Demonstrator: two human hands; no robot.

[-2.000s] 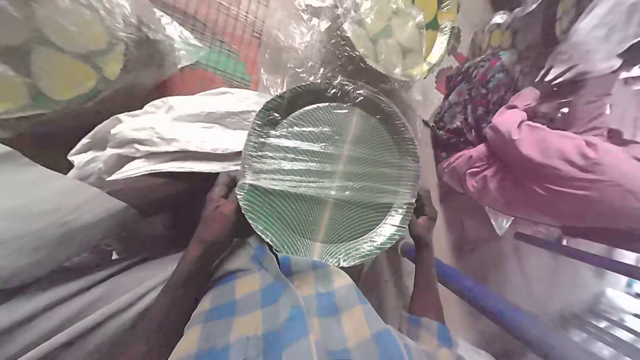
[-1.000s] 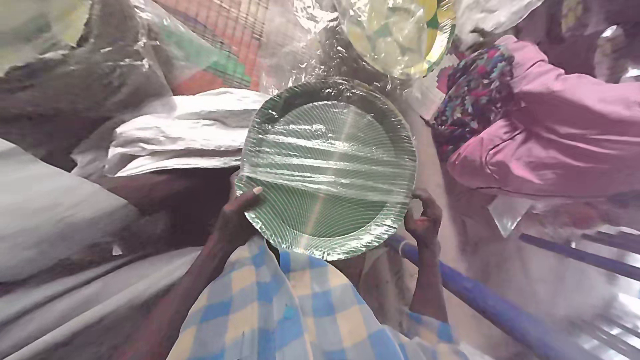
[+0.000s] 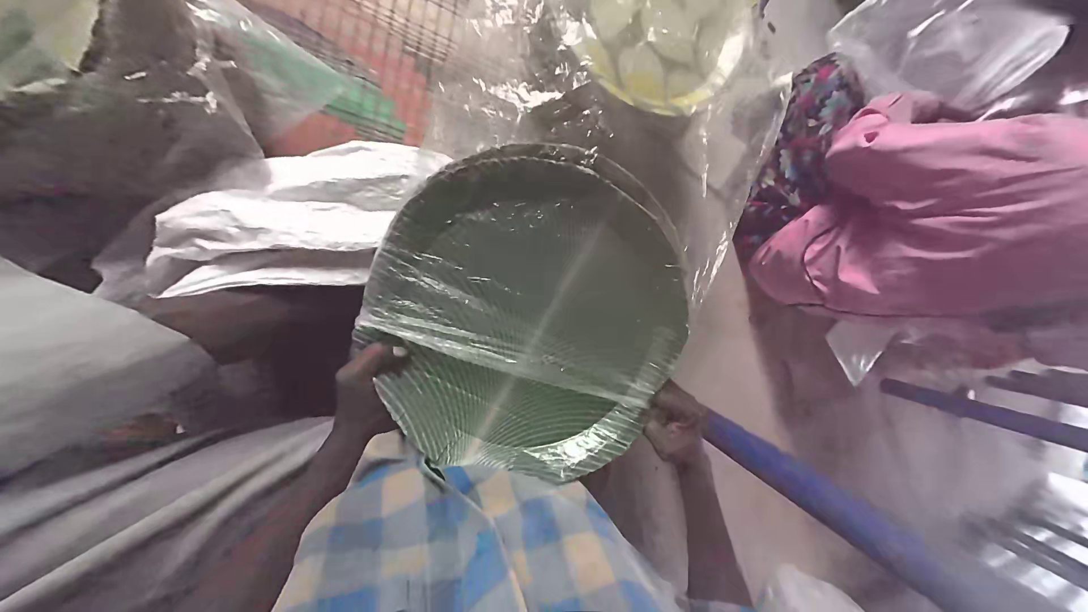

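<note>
A stack of round green leaf-patterned plates [image 3: 527,314], wrapped in clear plastic film, is held in front of my checked shirt. My left hand [image 3: 367,384] grips its lower left edge, the thumb resting on top of the film. At the lower right edge is my right hand [image 3: 677,422], closed on the wrapped rim, its fingers partly hidden. Beyond the stack lies a clear plastic bag [image 3: 510,93], and a yellow-rimmed round plate pack [image 3: 659,55] shows through plastic at the top.
Folded white sacks [image 3: 280,221] lie left of the plates. A person in pink clothing [image 3: 960,212] is at the right, near more clear plastic [image 3: 943,51]. A blue pole [image 3: 816,484] runs along the lower right. Grey cloth [image 3: 170,510] covers the lower left.
The wrapped plate stack has turned; its bright centre line now slants to the right at the top. My left thumb has stayed on its left edge.
</note>
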